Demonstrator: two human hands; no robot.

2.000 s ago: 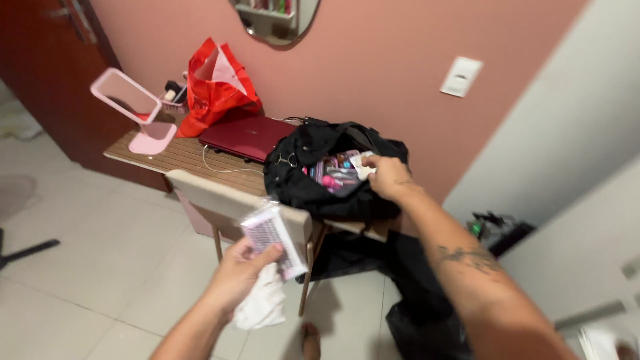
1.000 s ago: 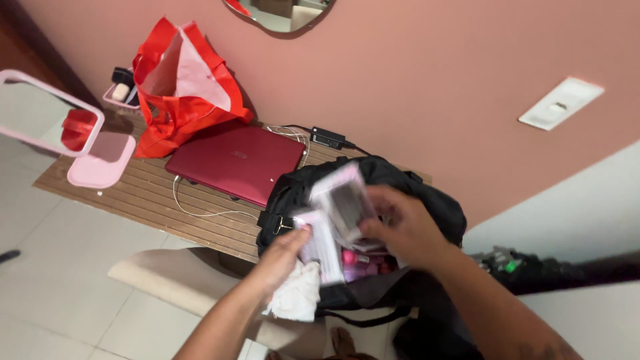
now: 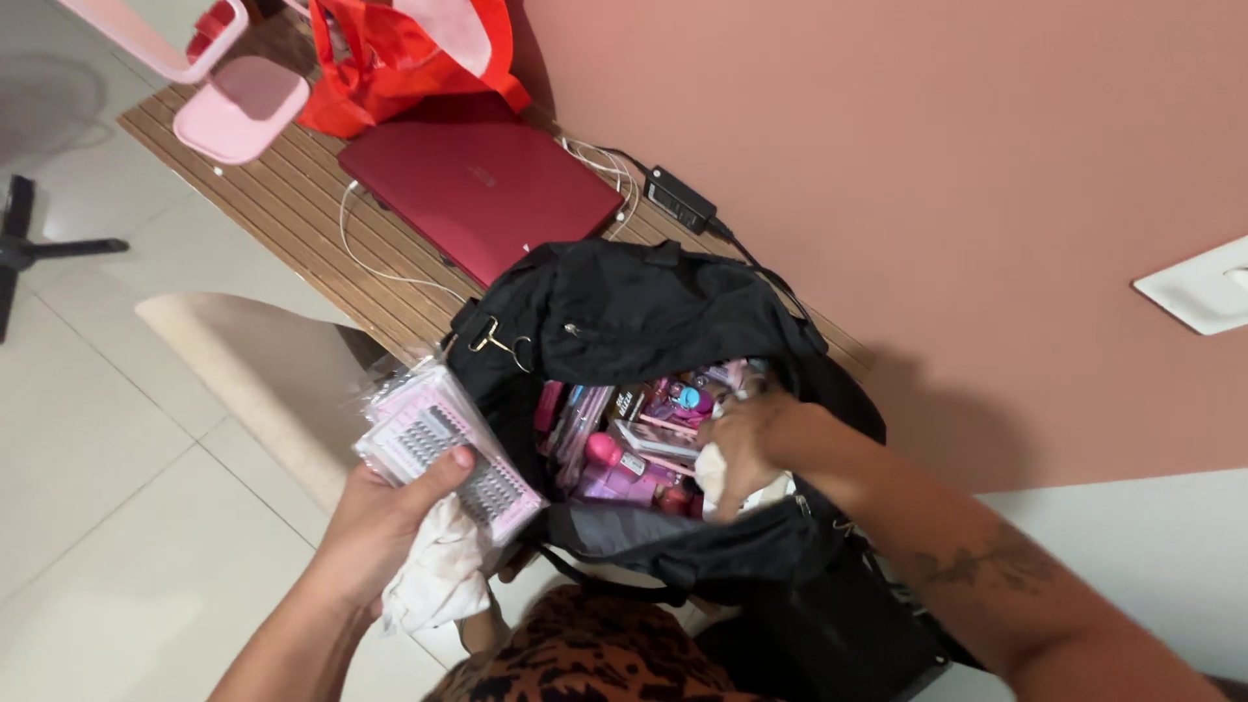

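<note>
A stack of false-eyelash packs [image 3: 458,453] in clear plastic is pinched between the thumb and fingers of my left hand [image 3: 390,526]. A crumpled white cloth [image 3: 439,575] hangs from the same hand. The open black fabric bag [image 3: 653,302] lies to the right of the packs, filled with pink and purple cosmetics [image 3: 624,473]. My right hand [image 3: 751,448] reaches into the bag's right side, beside some white cloth [image 3: 770,495]. Its fingertips are partly hidden, so its hold cannot be told.
On the slatted wooden table [image 3: 283,224] lie a closed red laptop [image 3: 478,185], a red bag [image 3: 409,63], a pink stand mirror [image 3: 244,107] and a black power adapter [image 3: 681,200]. A beige chair back [image 3: 263,380] stands at the table's front. The wall has a white switch plate [image 3: 1199,288].
A second ago both hands held packs above the bag. The packs are now together in my left hand, which has moved left of the bag's opening, and my right hand has gone down into the bag.
</note>
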